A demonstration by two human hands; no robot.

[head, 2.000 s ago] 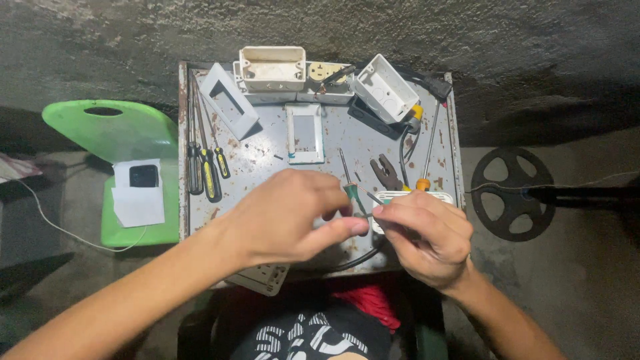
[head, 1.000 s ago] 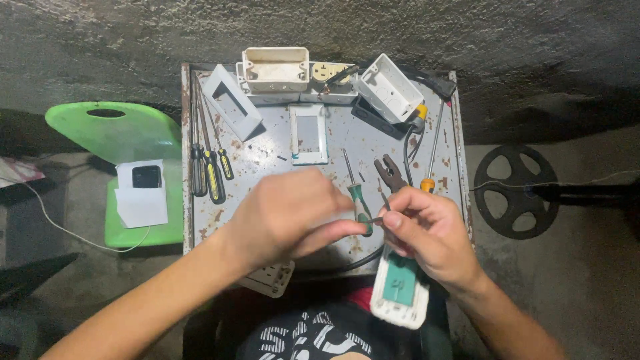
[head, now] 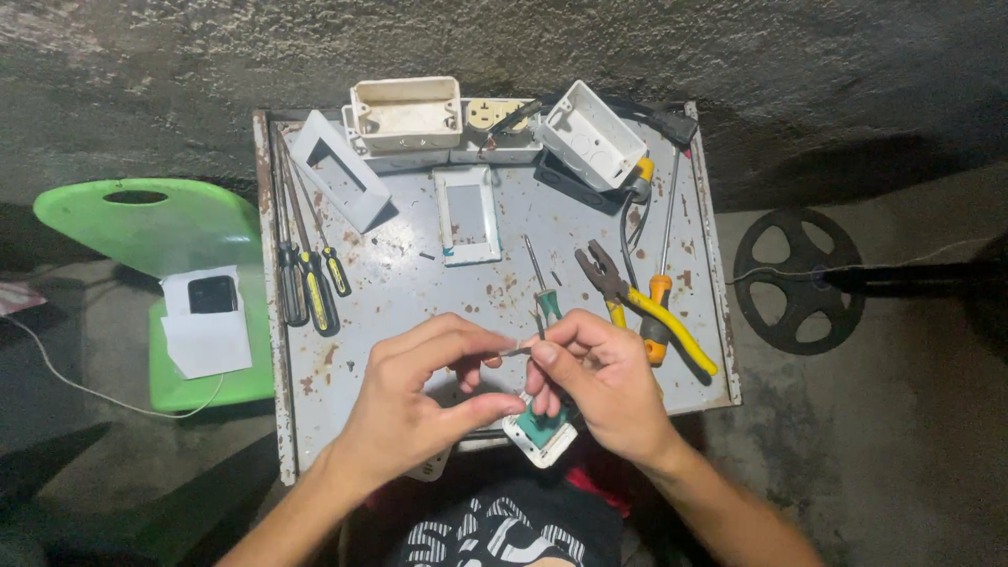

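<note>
Between thumb and fingers my right hand (head: 602, 378) pinches a dark electrical wire (head: 540, 324), its end split into two strands. Index fingertip at the wire, my left hand (head: 441, 386) has its thumb apart from the fingers; whether it grips a strand, I cannot tell. Below the hands, a white outlet plate with a green back (head: 543, 429) hangs at the table's near edge, partly hidden by the right fingers. A green-handled screwdriver (head: 547, 303) lies just beyond them. Combination pliers with yellow handles (head: 642, 303) rest to the right, beside an orange-and-black screwdriver (head: 657, 315).
Along the table's far edge stand white plastic outlet boxes (head: 405, 114), another box (head: 594, 138) and a cream socket (head: 496, 114). White frames (head: 339, 169) lie nearer, with several screwdrivers (head: 315, 291) at left. A green chair (head: 157, 197) holds paper and a phone (head: 213, 294).
The outlet plate, lower right of the hands one second ago, is now below and between them. My left hand's fingers have spread from the thumb. The pliers now show more of their yellow handles.
</note>
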